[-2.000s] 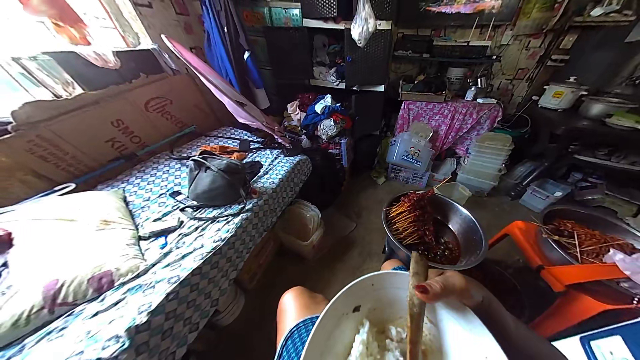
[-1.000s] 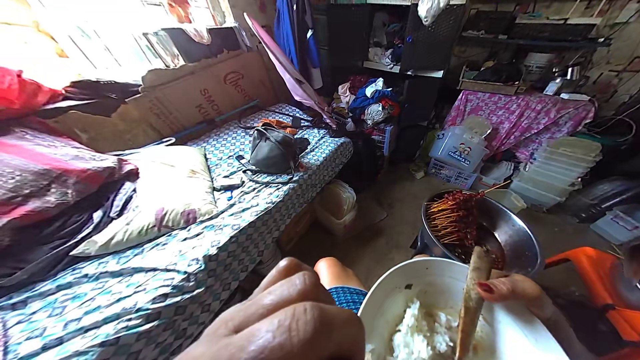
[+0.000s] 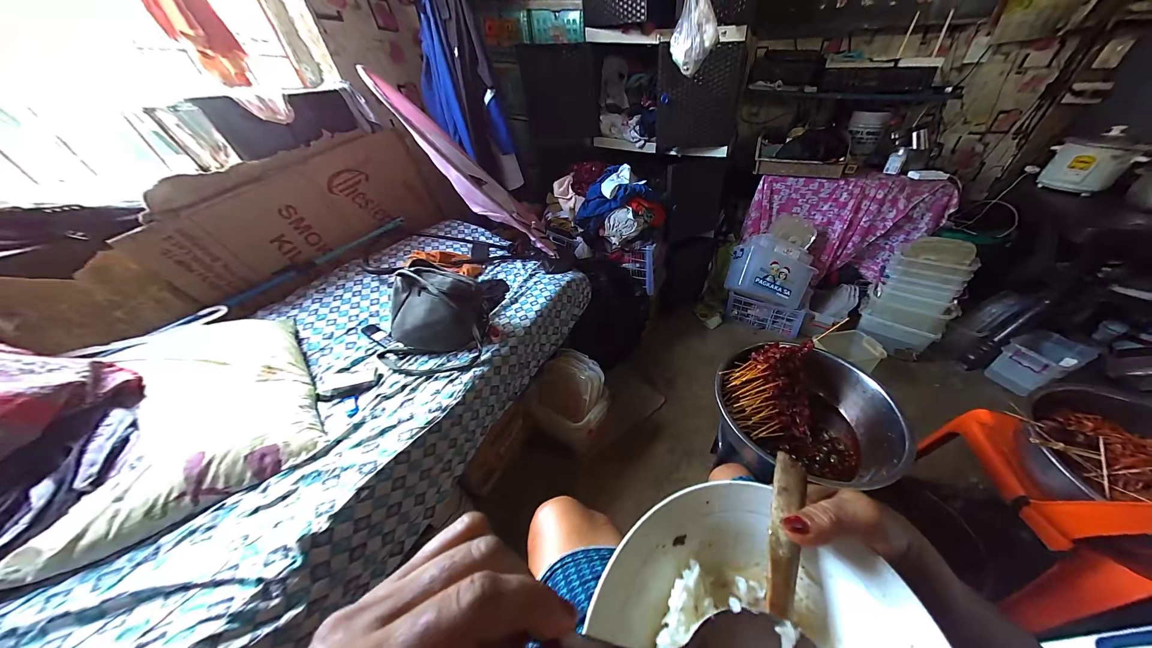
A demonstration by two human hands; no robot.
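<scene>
My right hand (image 3: pixel 850 522), with a red thumbnail, grips the rim of a white bowl (image 3: pixel 868 589) and a thick wooden stick (image 3: pixel 787 540) that leans into it. White rice (image 3: pixel 688 603) lies in the bowl. My left hand (image 3: pixel 459 589) is curled at the bottom edge, left of the bowl, its fingertips around what looks like the handle of a dark metal spoon (image 3: pixel 747 630). The spoon's head rests by the rice; the grip is partly hidden. Beyond the bowl, a metal basin (image 3: pixel 877 423) holds skewered meat (image 3: pixel 778 387) in dark sauce.
An orange plastic chair (image 3: pixel 1066 522) stands at right beside another basin of skewers (image 3: pixel 1093 445). Along the left runs a bed (image 3: pixel 387 459) with a pillow (image 3: pixel 198 423) and a grey bag (image 3: pixel 436 306). Plastic tubs (image 3: pixel 913 292) stand on the floor farther back.
My left hand, out of view two seconds ago, appeared at the bottom one second ago and is now beside the bowl. The spoon's head now shows in the bowl. My right hand keeps its grip.
</scene>
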